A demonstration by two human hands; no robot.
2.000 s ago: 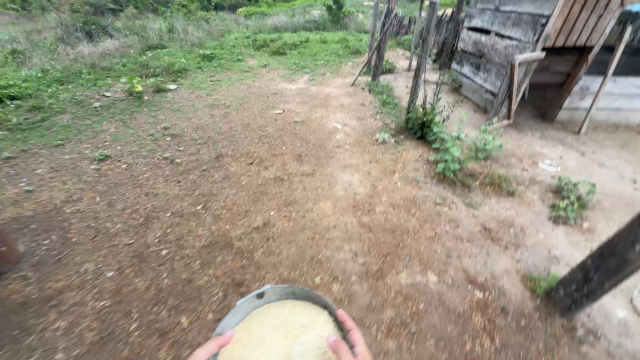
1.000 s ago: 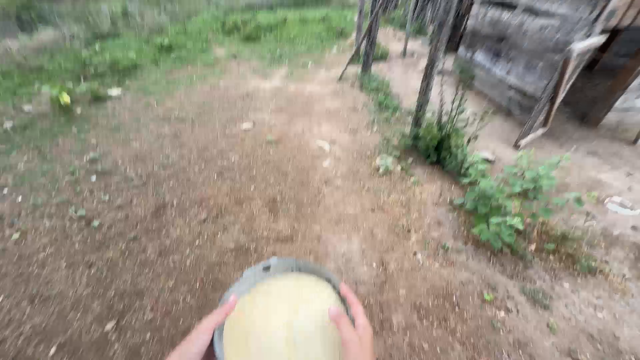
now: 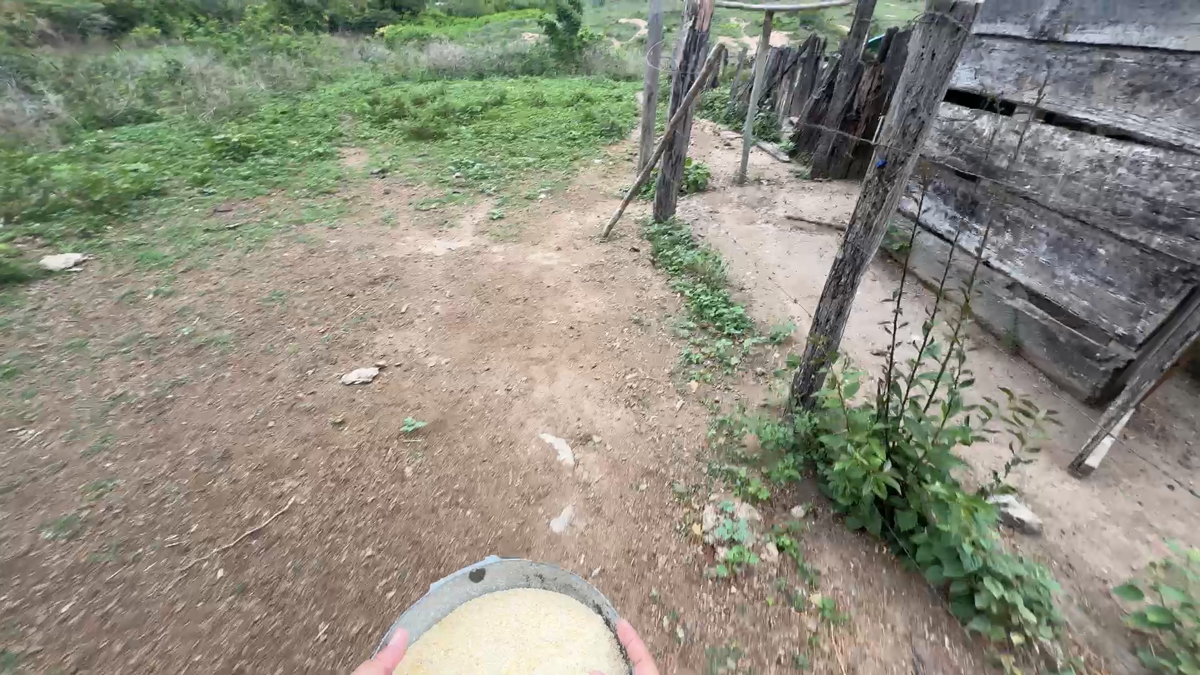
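Observation:
A round grey container (image 3: 454, 589) is at the bottom centre of the view, filled with a pale yellow grainy material (image 3: 525, 633) that looks like coarse meal. The inside wall bears a dark spot near the far rim. My left hand (image 3: 382, 656) grips the container's left side, and only fingertips show. On the right side, my right hand (image 3: 637, 649) holds the rim, mostly cut off by the lower frame edge. The container's underside is hidden.
Bare dirt with small stones (image 3: 360, 375) lies ahead. At right stand a leaning wooden post (image 3: 872, 197) with wire, a leafy shrub (image 3: 900, 478) at its foot, and a weathered plank wall (image 3: 1069, 197). Farther off are more posts (image 3: 682, 112) and green ground plants (image 3: 487, 122).
The view has moved forward along the dirt, and the fence posts and shrub are nearer. Both hands still hold the container, which sits lower in the view than a second ago.

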